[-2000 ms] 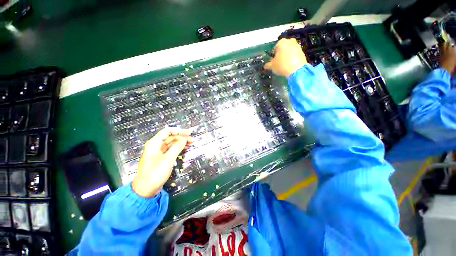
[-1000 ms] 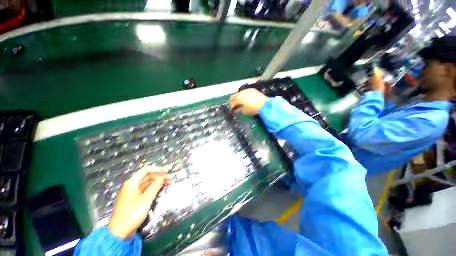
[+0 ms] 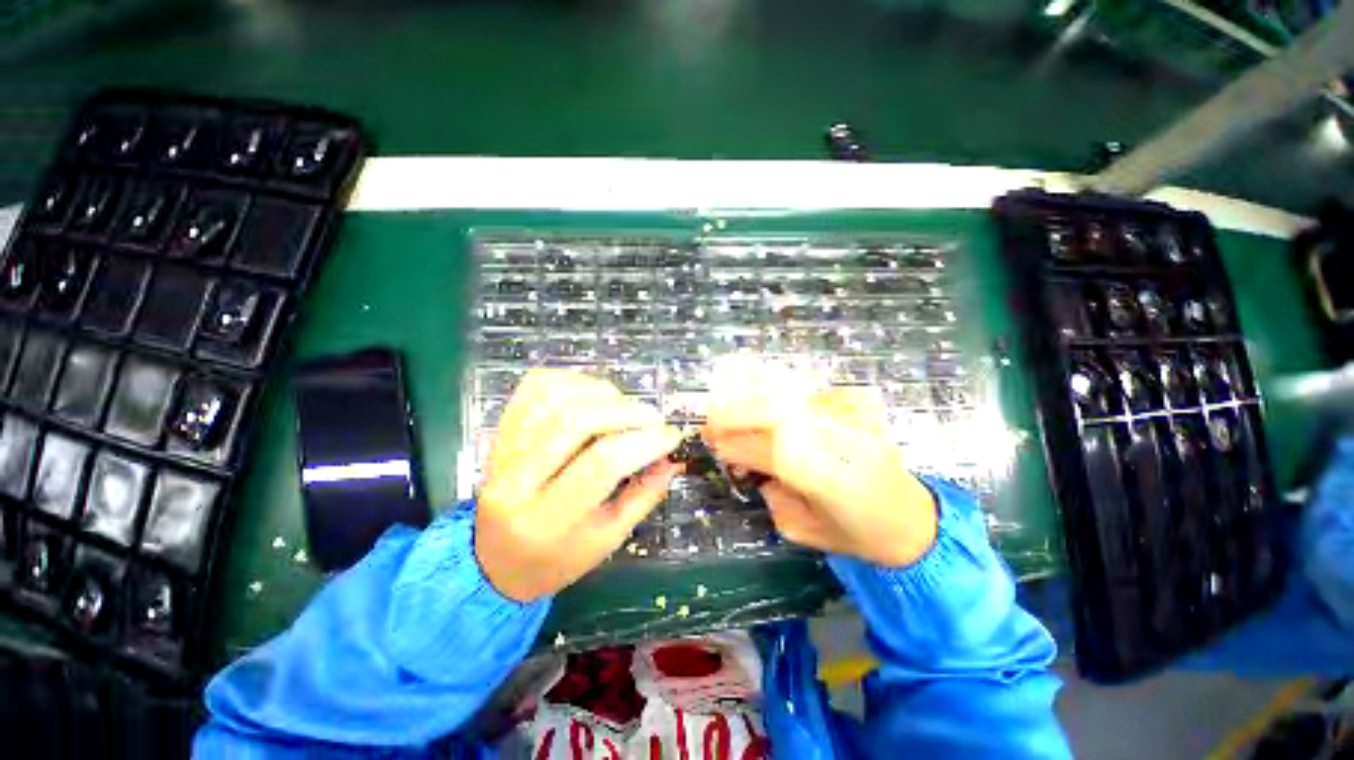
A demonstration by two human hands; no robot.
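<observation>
My left hand (image 3: 572, 483) and my right hand (image 3: 824, 468) meet over the clear blister tray (image 3: 594, 305), fingertips close together. A small dark component (image 3: 695, 454) shows between the fingertips, partly hidden by them; its exact shape is too small to tell. The right fingers are curled around it, and the left thumb and forefinger are pinched at its left side. The clear tray lies flat in front of me with many small pockets and strong glare near my right hand.
A black tray (image 3: 144, 334) with some units lies at the left, another black tray (image 3: 1151, 416) at the right. A smartphone (image 3: 357, 431) lies left of the clear tray. A small black unit (image 3: 845, 141) sits beyond the white strip (image 3: 594, 184). A blue sleeve (image 3: 1332, 520) shows at the right edge.
My right hand has moved from the right black tray's near corner back to the middle and now meets my left hand. The view has turned left and down.
</observation>
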